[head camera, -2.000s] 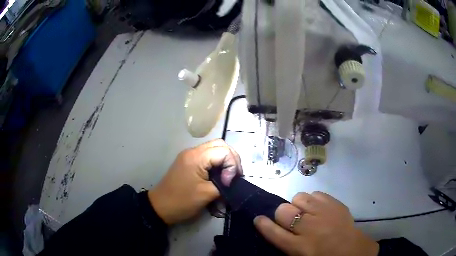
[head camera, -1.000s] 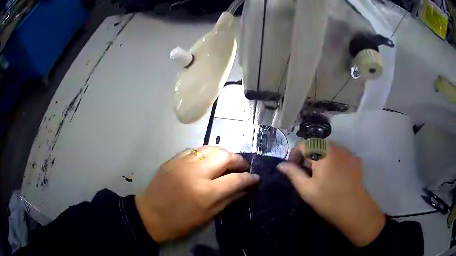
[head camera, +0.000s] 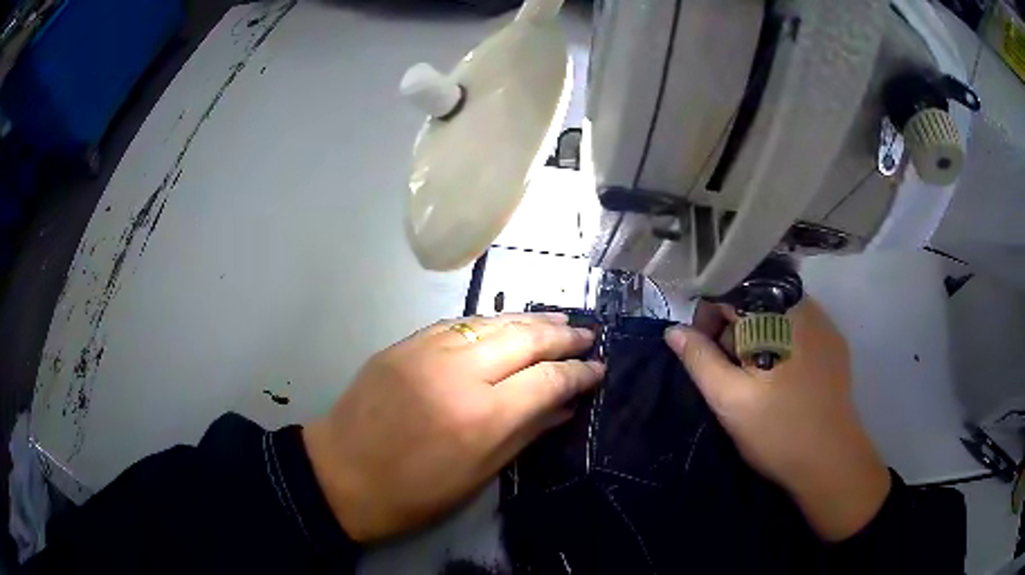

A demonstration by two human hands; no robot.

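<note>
A dark garment piece (head camera: pixel 646 427) with pale stitch lines lies on the machine bed, its far edge at the presser foot (head camera: pixel 613 294). My left hand (head camera: pixel 450 404) lies flat on its left part, fingertips beside the pale stitch line just in front of the foot. My right hand (head camera: pixel 787 410) holds the right part of the far edge between thumb and fingers; some fingers are hidden behind the thread tension dial (head camera: pixel 764 335). The needle tip cannot be made out.
The sewing machine head (head camera: pixel 719 124) stands above and beyond the hands. The machine lamp (head camera: pixel 486 146) hangs left of the needle. The upper tension knob (head camera: pixel 933 144) is at the upper right. Thread snips (head camera: pixel 989 453) lie at the far right. A blue bin (head camera: pixel 84 67) stands upper left.
The cloth was held up in both hands in front of the bed; now it lies flat at the foot. Since one second ago its edge has moved slightly farther under the foot. The view has shifted.
</note>
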